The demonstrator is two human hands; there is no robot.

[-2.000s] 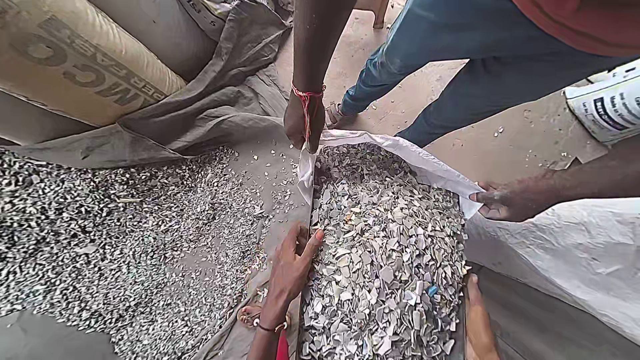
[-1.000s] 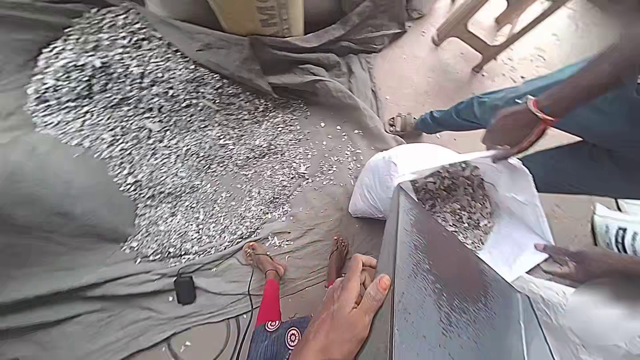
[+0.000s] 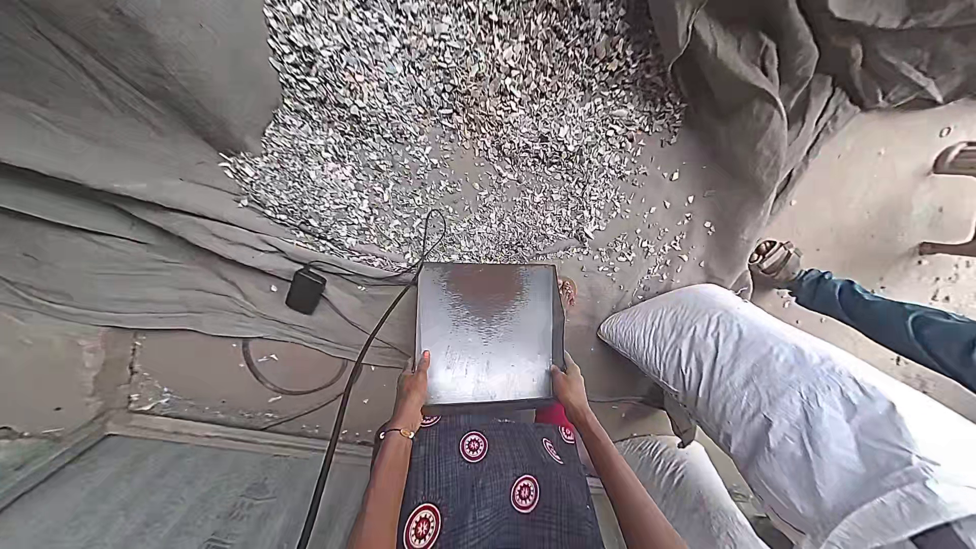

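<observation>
My left hand (image 3: 412, 390) grips the left side of a shiny metal tray (image 3: 488, 335), thumb on its rim. On the tray's right side my right hand (image 3: 570, 387) holds the opposite rim. No chips lie in the tray; its far end has a brownish reflection. Just beyond its far edge spreads a heap of grey and white chips (image 3: 457, 91) on a grey cloth. My lap, in dark patterned clothing, is below the tray.
A white woven sack (image 3: 762, 381) lies to the right, with another sack (image 3: 679, 488) under it. Past it are a person's leg and foot (image 3: 778, 259). A black cable (image 3: 358, 366) and a small black box (image 3: 306, 290) are left of the tray. Bunched cloth (image 3: 740, 91) is upper right.
Two seconds ago the tray was full of chips beside a sack held by another person. One second ago it was tipped at the sack's mouth; now it is back before me. The view has swung left.
</observation>
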